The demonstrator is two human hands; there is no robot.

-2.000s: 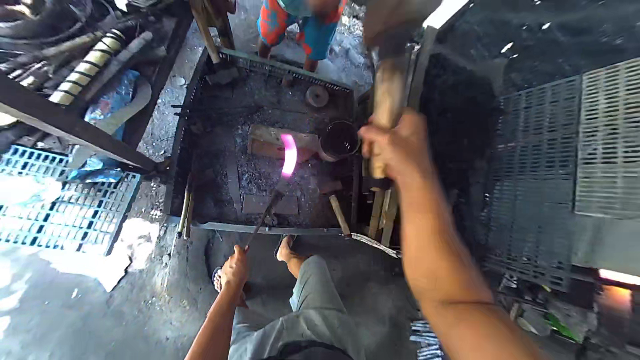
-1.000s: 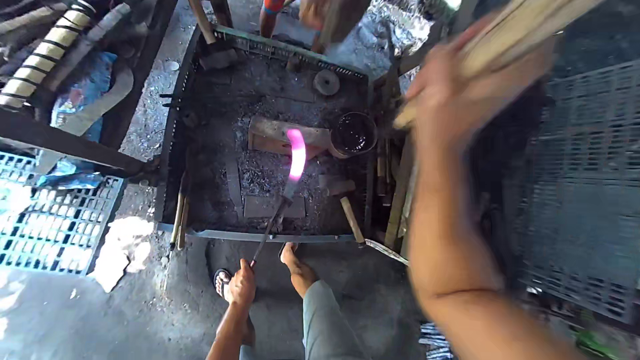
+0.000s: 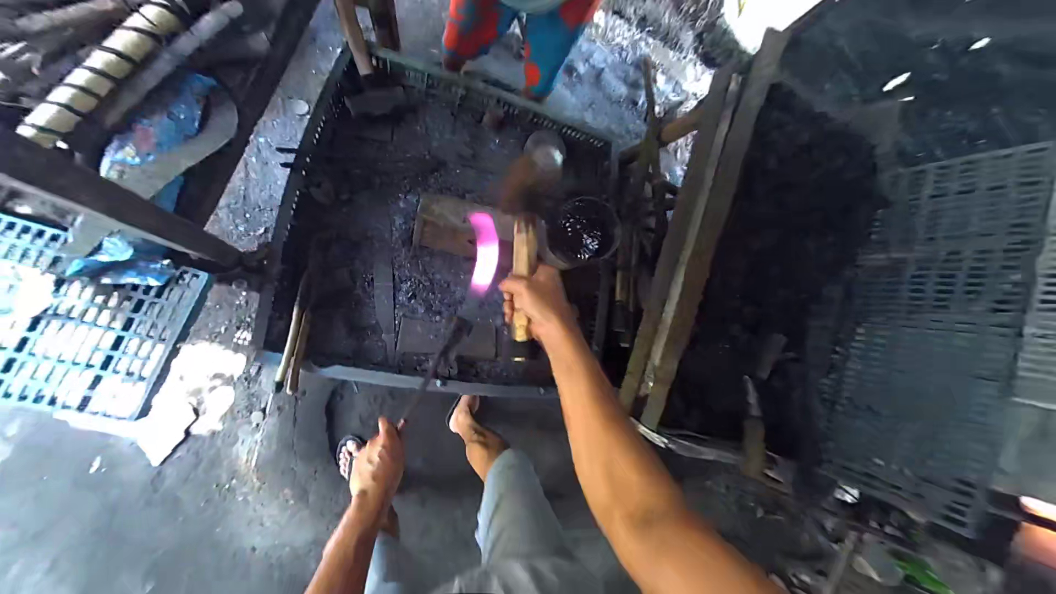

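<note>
My left hand is closed on the handle end of long metal tongs, below the near edge of the work table. From the far end of the tongs extends a curved blade blank, glowing pink-white. My right hand grips the wooden handle of a hammer, just right of the glowing piece. The hammer's head is blurred, above the hand. Behind the blank lies a wooden block. A round container of dark liquid stands to the right of the hammer.
The metal-edged table holds dark grit and flat metal pieces. Another person's legs are at its far side. Wooden posts and a heap of charcoal lie right. A plastic crate and a curved blade are at left.
My right hand has come down from its raised position at the right, with the hammer now beside the glowing blank. My left hand still holds the tongs.
</note>
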